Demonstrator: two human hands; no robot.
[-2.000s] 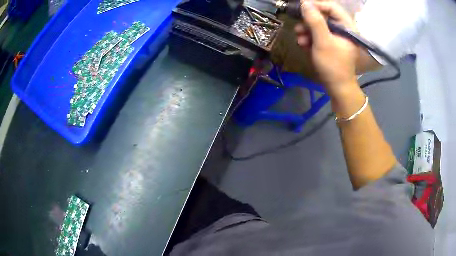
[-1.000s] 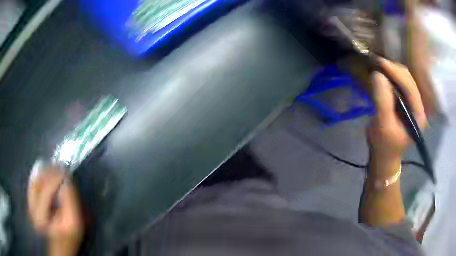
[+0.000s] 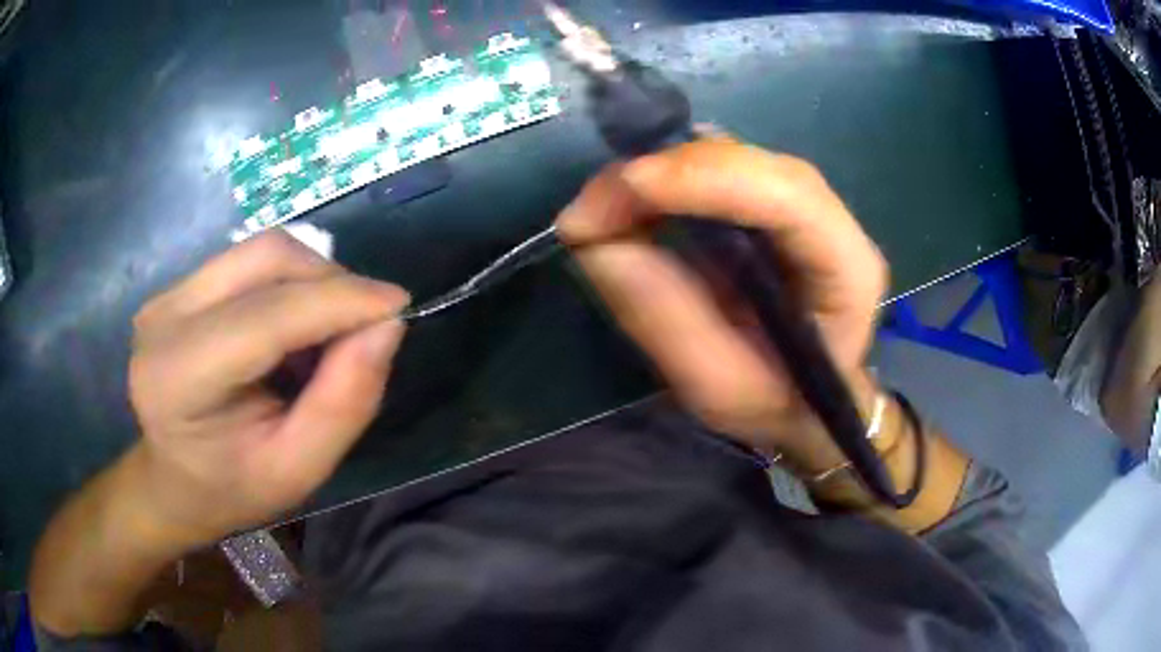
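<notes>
A green and white circuit board strip (image 3: 395, 127) lies on the dark green bench in front of me. A small black block (image 3: 410, 184) is at its near edge. My left hand (image 3: 267, 369) pinches one end of a thin silver solder wire (image 3: 481, 275) between thumb and finger. A white band shows on a left finger. My right hand (image 3: 751, 280) holds the black soldering iron (image 3: 637, 107), its metal tip pointing up and left near the board's right end. The right fingertips also pinch the other end of the wire.
Thin red wires (image 3: 405, 23) lie behind the board. A blue tray edge (image 3: 1063, 10) shows at the top right. A blue stool (image 3: 968, 321) stands on the floor beyond the bench's near edge. The iron's black cord (image 3: 912, 446) loops by my right wrist.
The view has swung so the board is ahead. My right hand has brought the iron from beside the bench to the board. Both hands have come close together, with the wire between them.
</notes>
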